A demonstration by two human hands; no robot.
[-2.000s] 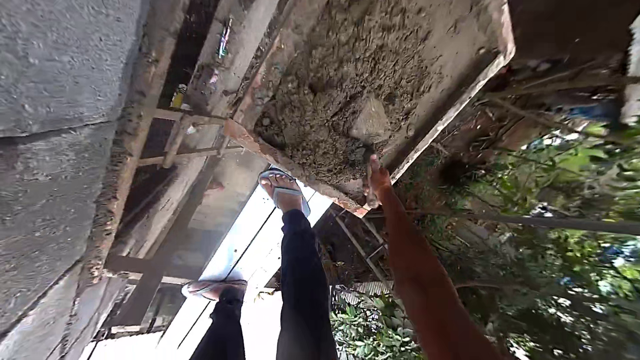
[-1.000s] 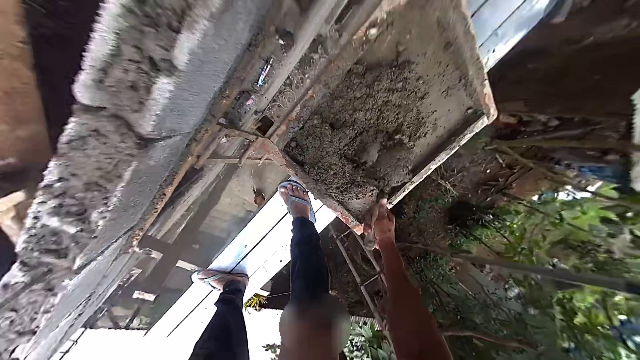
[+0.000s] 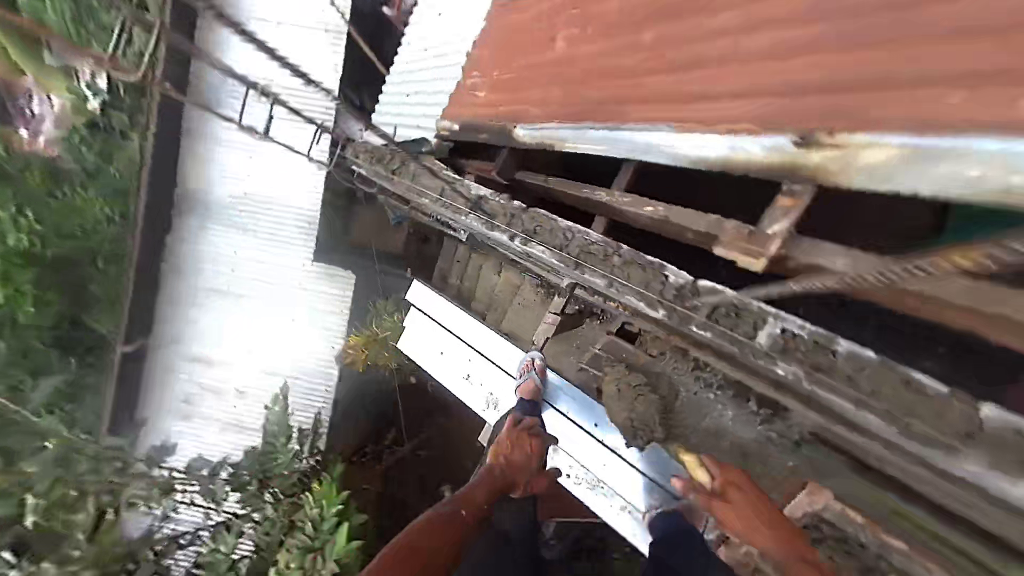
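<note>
My right hand (image 3: 724, 488) holds a trowel by its yellowish handle (image 3: 691, 466), low and right of centre. The trowel's metal blade (image 3: 658, 464) touches or lies close by a heap of wet mortar (image 3: 632, 400) beside the planks. My left hand (image 3: 520, 454) is over my leg, its fingers loosely bent, with nothing seen in it. A sandalled foot (image 3: 531, 372) stands on the pale planks (image 3: 472, 352).
A block wall with mortar along its top (image 3: 592, 248) runs diagonally past the planks. Beyond it are wooden roof beams (image 3: 624, 204) and a rusty red metal roof (image 3: 720, 64). A pale corrugated roof (image 3: 248, 240) and leafy plants (image 3: 296, 496) lie at left.
The view has swung strongly from the mortar trough to the wall and roofs. A hand was at the trough's corner before; now my right hand holds a trowel and my left hand is in view.
</note>
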